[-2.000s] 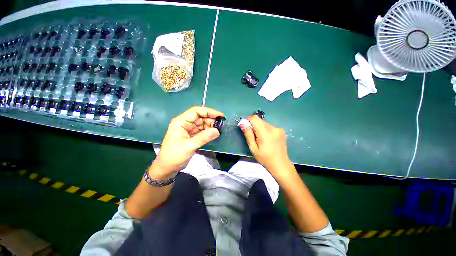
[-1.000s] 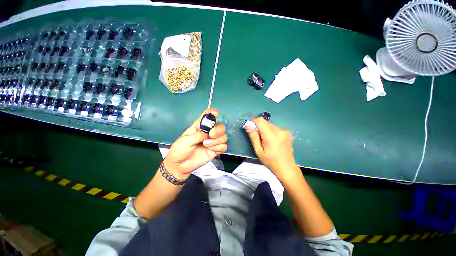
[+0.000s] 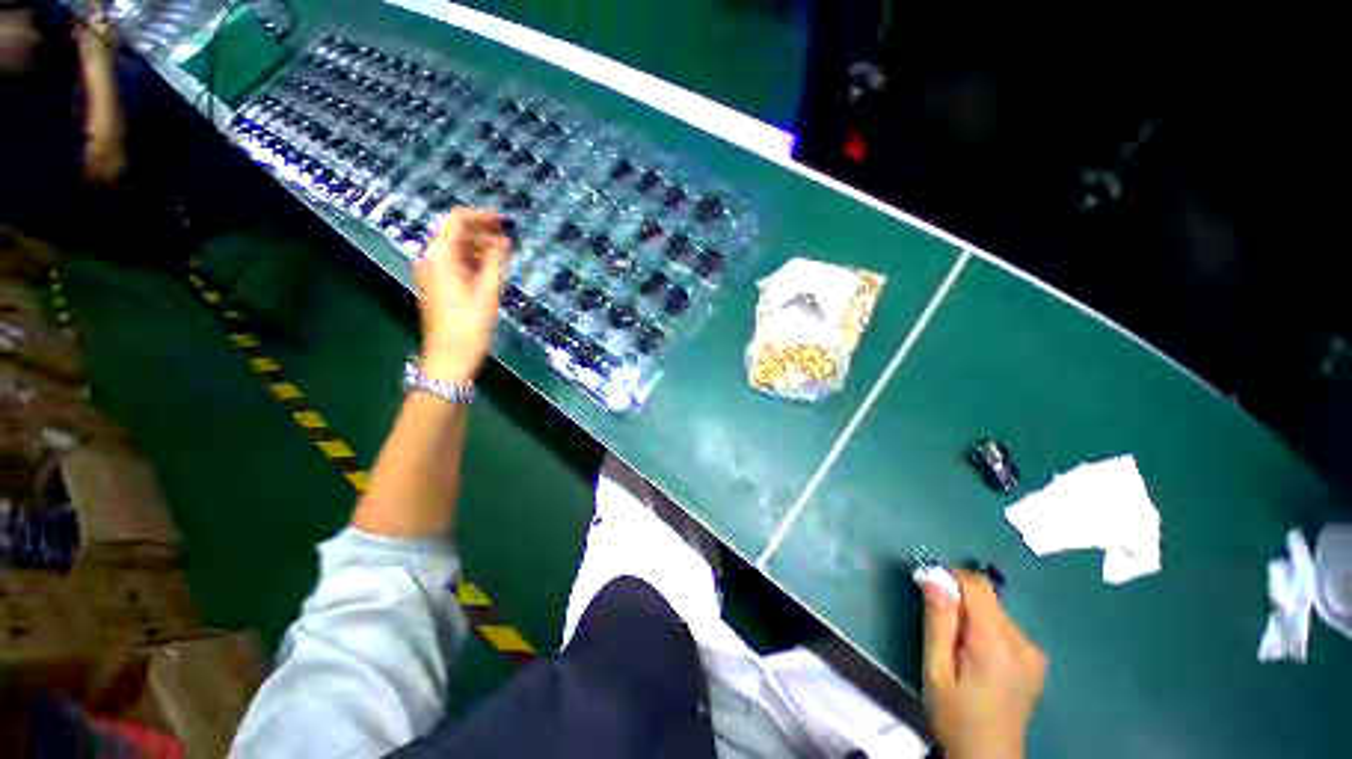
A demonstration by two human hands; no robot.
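My left hand (image 3: 463,289) is over the clear blister tray (image 3: 630,378), which holds rows of small black parts. A dark part shows at its fingertips, slightly blurred; whether it is gripped or sits in the tray is hard to tell. My right hand (image 3: 982,660) is low on the bench at the right, with a small whitish item (image 3: 937,580) pinched between thumb and fingers. A black part (image 3: 991,577) lies just beside its fingers. Another black part (image 3: 993,464) lies farther back. A clear bag with brass pieces (image 3: 796,365) lies between tray and right hand.
A white paper (image 3: 1090,519) lies right of the black parts. Crumpled tissue (image 3: 1287,601) is at the far right, beside a cut-off white object. The green bench (image 3: 890,489) has a white line across it. Another person's arm (image 3: 101,104) shows at the upper left.
The view has turned left. My left hand has moved from in front of me to over the tray. My right hand stays near the black part, still pinching the whitish item.
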